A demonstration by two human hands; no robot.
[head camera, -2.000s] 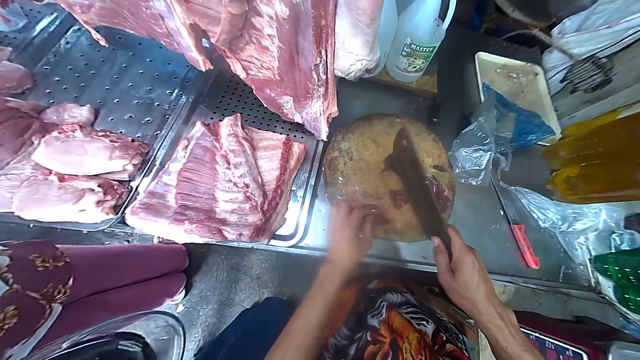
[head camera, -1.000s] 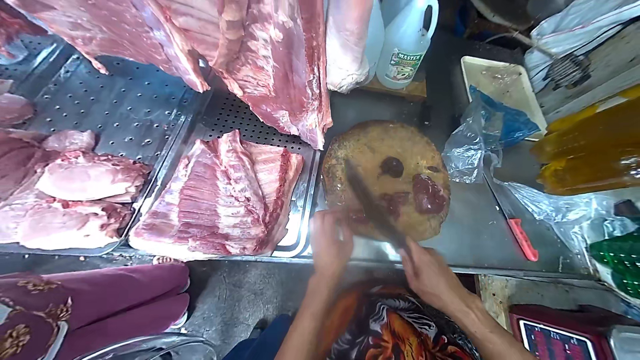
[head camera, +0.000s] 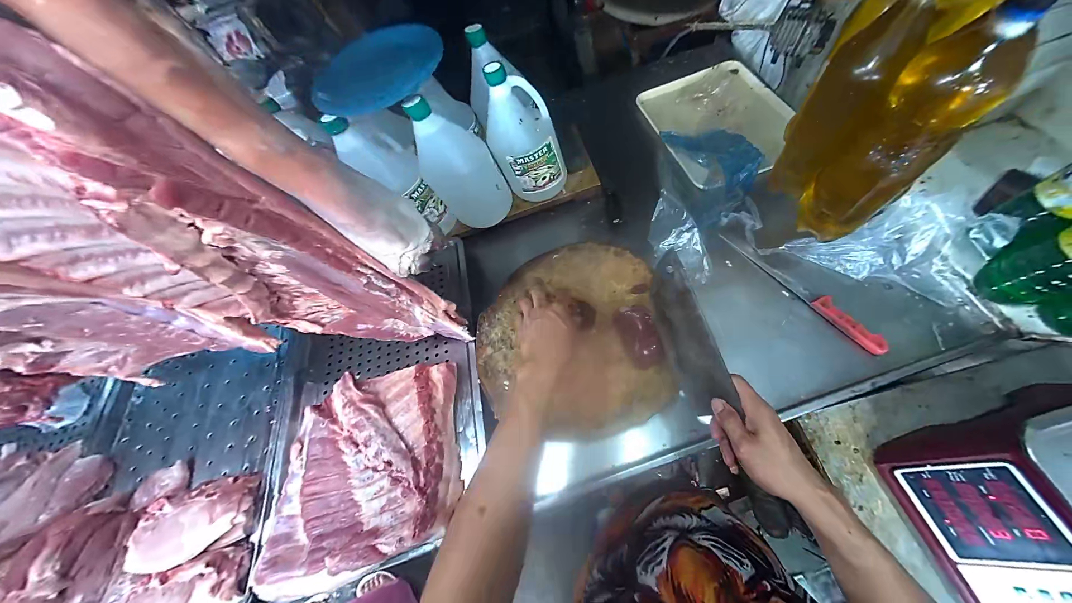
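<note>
My right hand (head camera: pixel 758 440) grips the dark handle of a large cleaver-like knife (head camera: pixel 699 335), its broad blade pointing away from me along the right edge of a round wooden chopping block (head camera: pixel 603 394). My left hand (head camera: pixel 544 331) lies over the left part of the block, blurred, with fingertips beside a small dark piece of meat (head camera: pixel 579 313); whether it holds anything is hidden. A larger dark red piece of meat (head camera: pixel 639 335) lies on the block between my left hand and the blade.
Hanging meat (head camera: pixel 209 243) looms at upper left, above a rib slab (head camera: pixel 368 469) on a perforated tray. Plastic jugs (head camera: pixel 523 138) stand behind the block. To the right are a red-handled knife (head camera: pixel 847 325), plastic bags, a cream tray (head camera: pixel 712 109) and a digital scale (head camera: pixel 980 511).
The knife has moved from over the block to its right edge, in my right hand. My left hand has moved from the near edge farther onto the block. The view has shifted.
</note>
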